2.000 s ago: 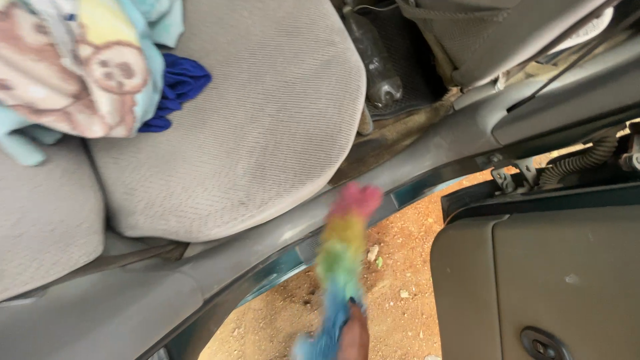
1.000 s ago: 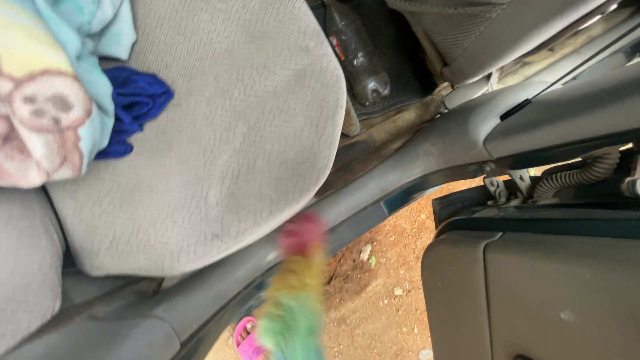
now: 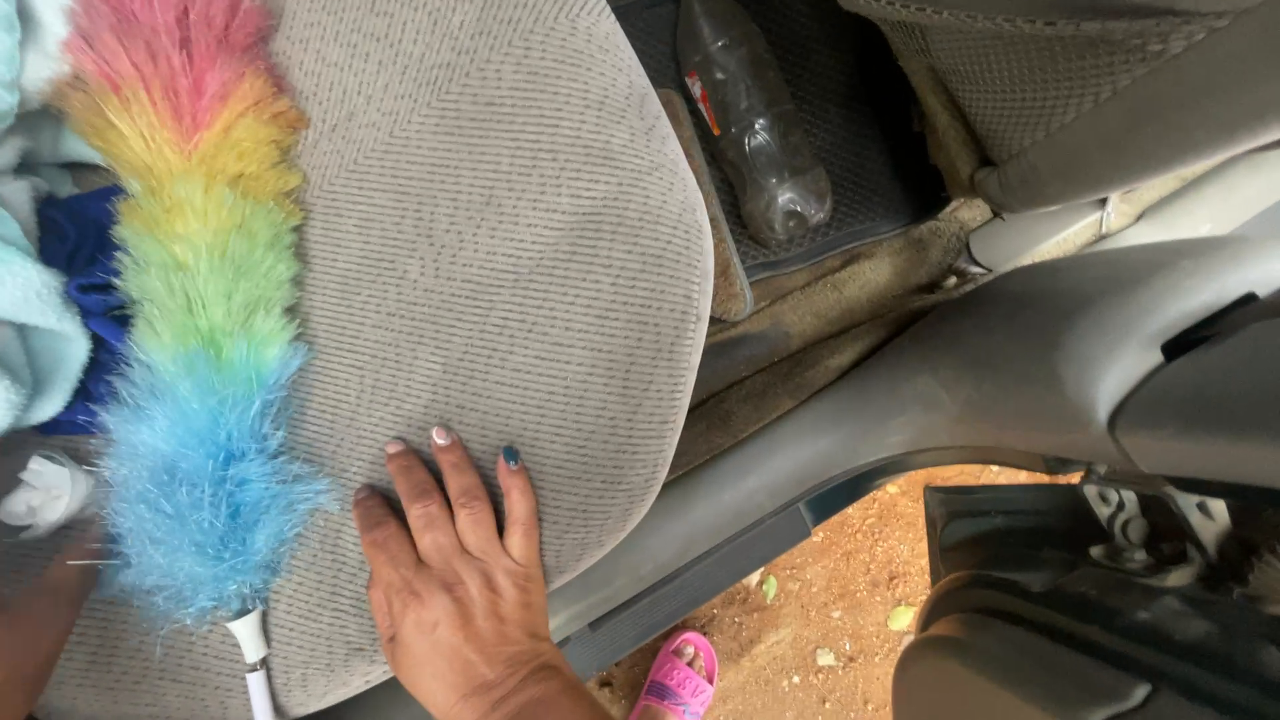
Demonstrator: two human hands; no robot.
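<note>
A feather-style duster [image 3: 215,330] in pink, yellow, green and blue lies along the left of the grey fabric car seat [image 3: 500,250], its white handle towards the bottom edge. Just right of the handle, my right hand [image 3: 460,580] rests palm down on the seat cushion, fingers apart, holding nothing. My left hand [image 3: 65,580] is at the far left edge, blurred and partly behind the duster's blue end; its fingers are hidden. Close above it is a clear round container [image 3: 50,495] with something white in it; whether the hand grips it cannot be told.
A dark blue cloth [image 3: 85,300] and a light blue fleecy cloth [image 3: 35,340] lie at the left. An empty plastic bottle [image 3: 755,130] is on the floor mat. The door sill [image 3: 780,400] and open car door [image 3: 1050,650] border sandy ground, where a foot in a pink sandal [image 3: 685,680] shows.
The duster, held over the door opening two seconds ago, now lies on the seat at the left. My right hand is now flat on the cushion. The view has moved closer to the seat.
</note>
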